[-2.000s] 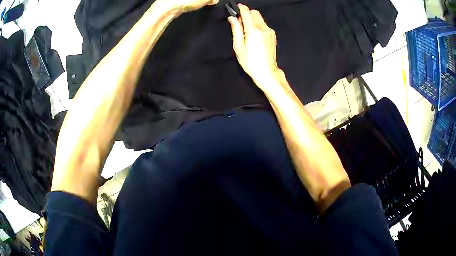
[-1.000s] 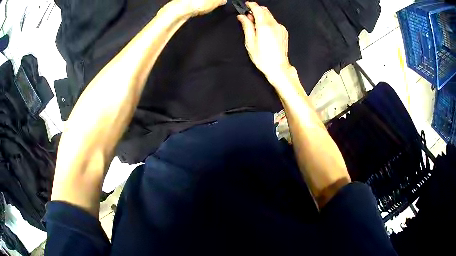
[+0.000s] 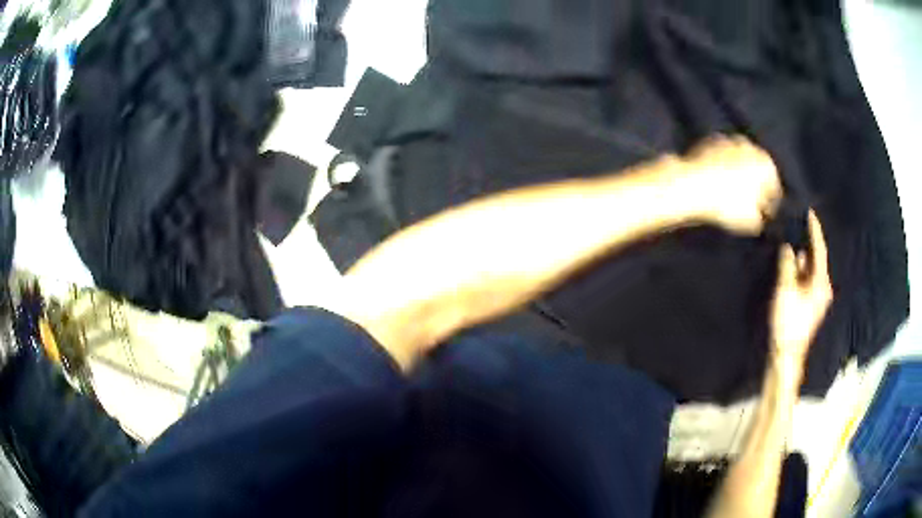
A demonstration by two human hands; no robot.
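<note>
A black garment (image 3: 566,132) is spread on the white tabletop before me, with black cuffs (image 3: 368,109) sticking out at its left side. My left hand (image 3: 736,182) is blurred and closed on the garment's cloth at the right part of the pile. My right hand (image 3: 804,273) is just below and right of it, fingers raised around a small dark thing at the fingertips, which looks like the snips (image 3: 798,229). Blur hides the blades and the exact spot of cloth.
A crumpled second pile of black garments (image 3: 167,152) lies at the left, with a phone-like rectangle (image 3: 293,40) at its top right. A blue plastic crate (image 3: 895,420) is at the lower right. Tiled floor shows at the lower left.
The view has swung left, so the left pile shows more fully. Both hands have moved right over the garment; my left forearm now crosses it. The hands remain close together.
</note>
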